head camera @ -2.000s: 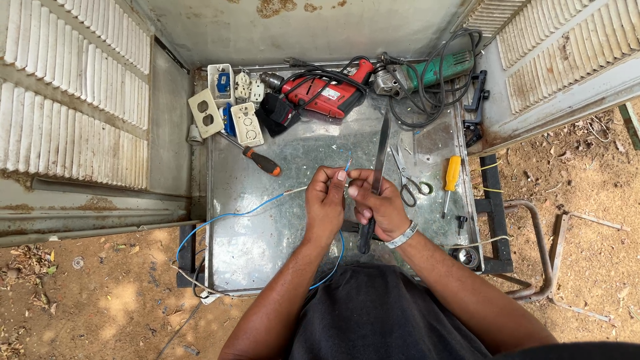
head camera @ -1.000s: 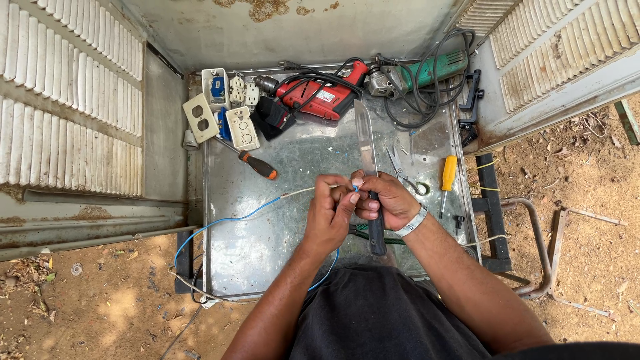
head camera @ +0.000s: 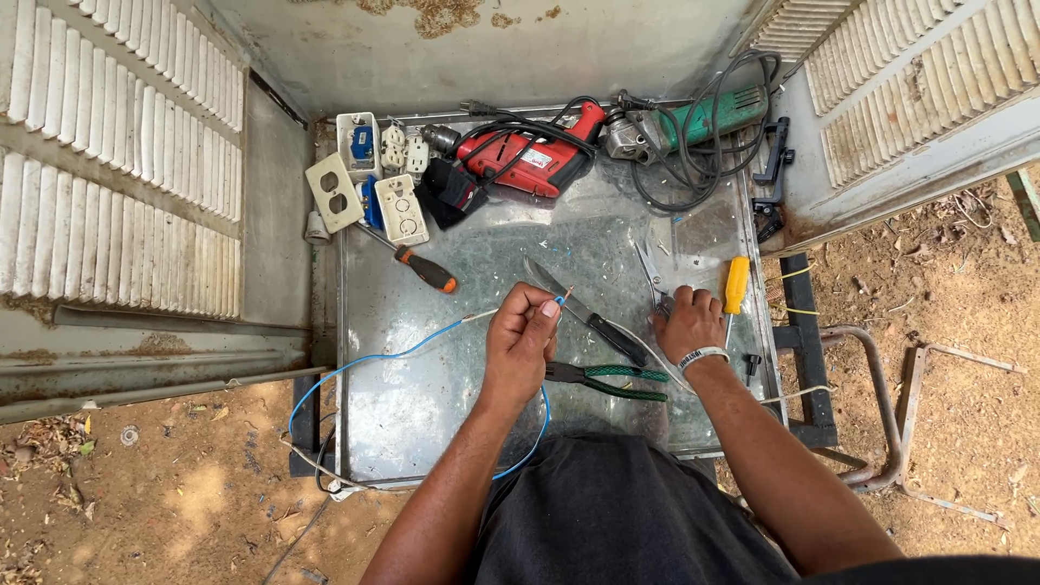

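Note:
Between the thumb and fingers of my left hand (head camera: 524, 333) is the end of a blue electrical wire (head camera: 413, 349), with a bare copper tip sticking up. My right hand (head camera: 691, 325) lies over the handles of metal scissors (head camera: 650, 264), whose blades point away from me; how firmly the fingers hold them is hidden. A knife with a black handle (head camera: 617, 340) rests on the metal tray between my hands. Just below it lie pliers with green handles (head camera: 626, 382). A screwdriver with a yellow handle (head camera: 736, 284) is right beside my right hand.
A red electric drill (head camera: 528, 158) and a green angle grinder (head camera: 715, 118) with cords lie at the back. Outlet boxes (head camera: 402, 211), a cover plate (head camera: 334, 193) and an orange-black screwdriver (head camera: 426, 270) are at back left. Louvred metal panels (head camera: 122, 236) flank the tray (head camera: 390, 431).
The knife has left my right hand and now lies on the tray. My right hand has moved right, onto the scissors. My left hand still holds the blue wire.

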